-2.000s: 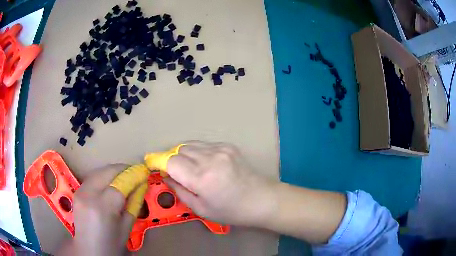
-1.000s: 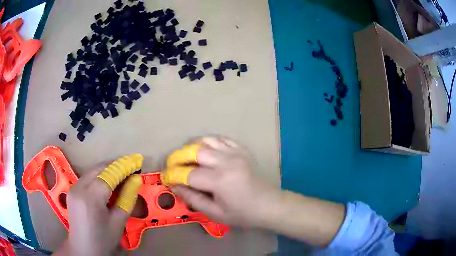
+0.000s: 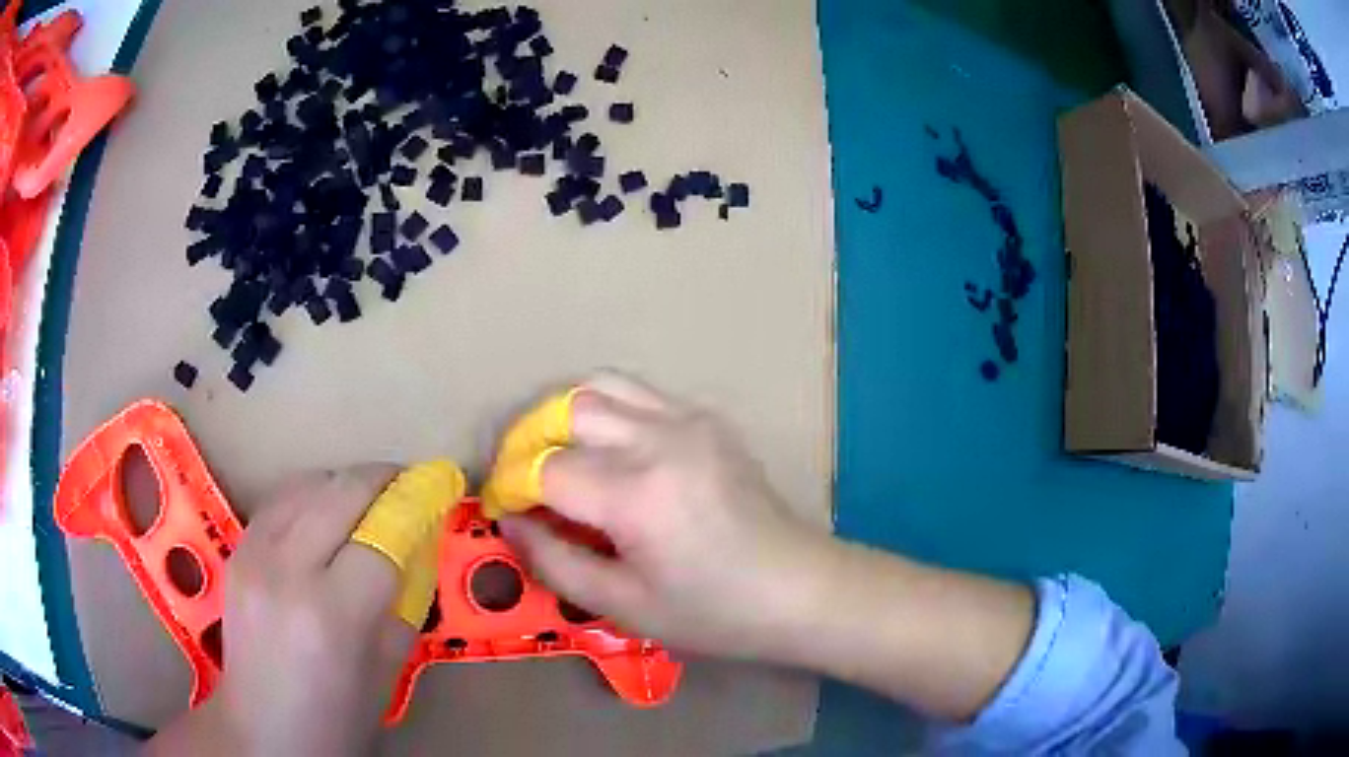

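Observation:
An orange grip shell (image 3: 494,584) lies on the cardboard work sheet (image 3: 673,326) with its ribbed inner side up. My left hand (image 3: 318,592), with yellow finger cots, grips its left part and covers it. My right hand (image 3: 651,503), also with yellow finger cots, has its fingertips at the shell's top edge near the left fingertips. Whether it pinches a small piece is hidden. A second orange grip shell (image 3: 175,521) lies at the left, partly behind my left hand. Small black pieces (image 3: 318,192) lie in a wide heap on the cardboard.
Thin black bits (image 3: 1009,259) lie in a trail on the green surface (image 3: 947,459). An open cardboard parts box (image 3: 1107,281) with black pieces stands at the right. A stack of orange shells (image 3: 59,119) is at the left edge on a white sheet (image 3: 33,547).
My left thumb and finger, apart a second ago, are closer together at the shell's top edge. My right hand has stayed near that edge. The view has shifted slightly.

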